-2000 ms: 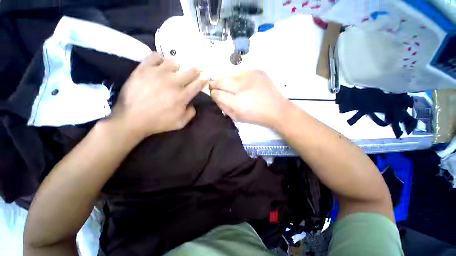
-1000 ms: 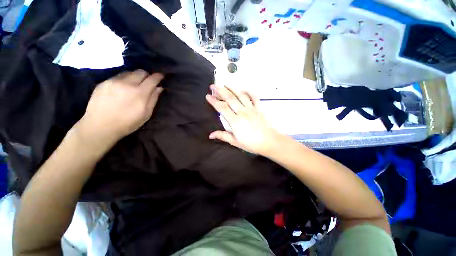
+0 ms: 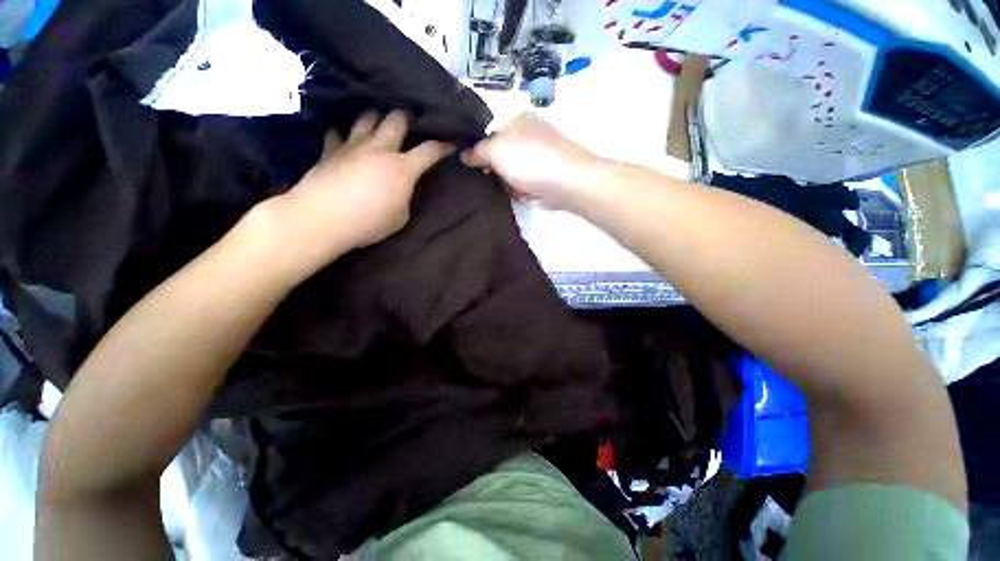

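Note:
Dark brown fabric [image 3: 439, 296] lies over the left of the machine table and hangs over the wearer's lap. A white piece [image 3: 236, 71] with a small dark dot lies on it at upper left. My left hand [image 3: 367, 181] rests on the fabric with fingers spread; thumb and index finger reach towards its right edge. My right hand [image 3: 532, 159] pinches the fabric's right edge between its fingertips. The presser foot area [image 3: 490, 66] of the sewing machine is just above the hands; the needle tip cannot be made out.
The machine head [image 3: 790, 99] spans the upper right. A tan strip [image 3: 685, 107] and slim metal tool stand by it. Dark fabric strips [image 3: 795, 203] lie right, partly behind my right arm. A blue bin [image 3: 773, 422] is below the table edge [image 3: 620, 289]. White cloth lies lower left.
The white piece has moved from the left up and away. My right hand, flat and open a second ago, now pinches the fabric edge. My left hand has moved right and up since then.

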